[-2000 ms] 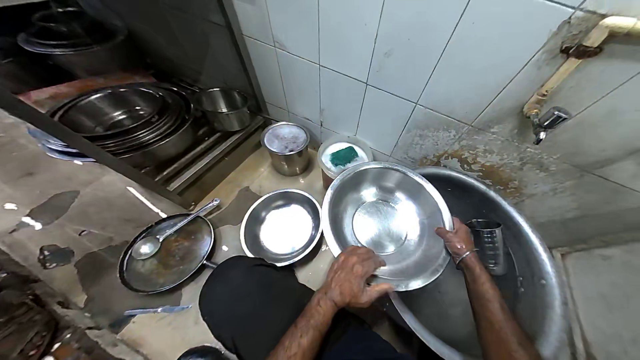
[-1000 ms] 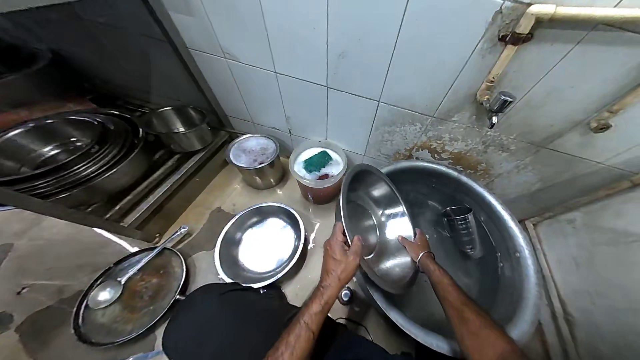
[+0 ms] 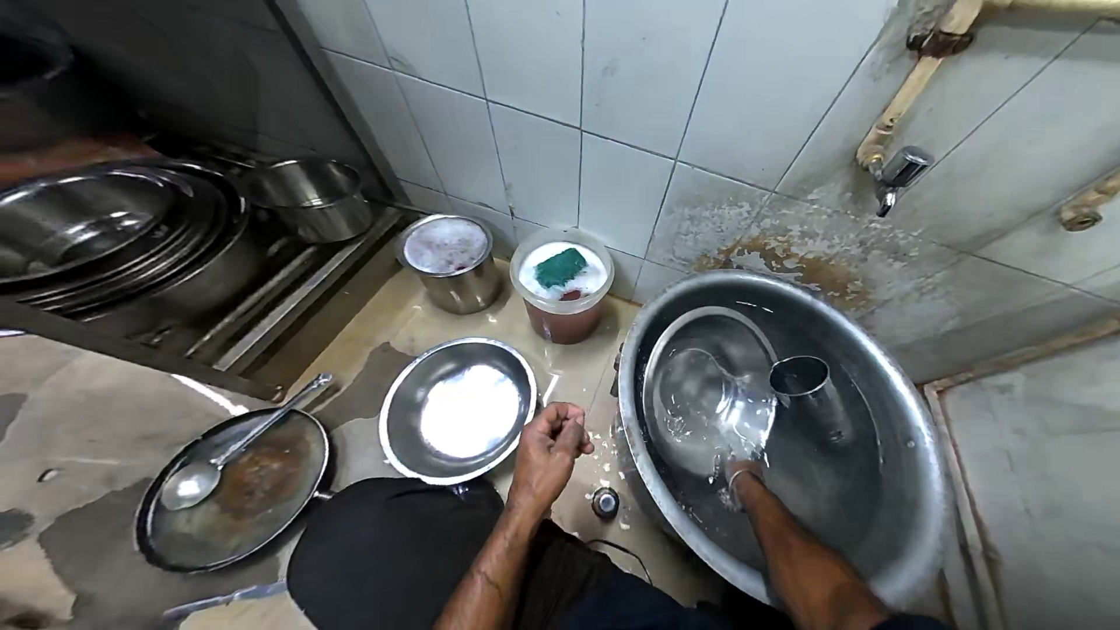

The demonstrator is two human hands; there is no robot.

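My right hand (image 3: 744, 472) is under the water in a large metal tub (image 3: 910, 446), at the near edge of a steel bowl (image 3: 700, 402) that lies submerged; its fingers are blurred by the water. A metal cup (image 3: 801, 381) stands tilted in the tub beside the bowl. My left hand (image 3: 556, 433) is raised between the tub and a second steel bowl (image 3: 464, 411) on the floor, its fingers curled with nothing seen in them. A green scouring pad (image 3: 560, 267) rests on suds in a plastic tub (image 3: 564, 319) by the wall.
A steel pot (image 3: 455, 280) of suds stands near the wall. Stacked basins (image 3: 114, 236) and another pot (image 3: 311, 201) sit on a rack at left. A flat pan (image 3: 245, 525) holds a ladle (image 3: 192, 484). A tap (image 3: 901, 175) juts from the tiled wall. A small dark cylindrical object (image 3: 605, 502) stands near the tub.
The bowl that both hands held above the tub's edge is now down in the water with my right hand. My left hand has let go of it and is to its left.
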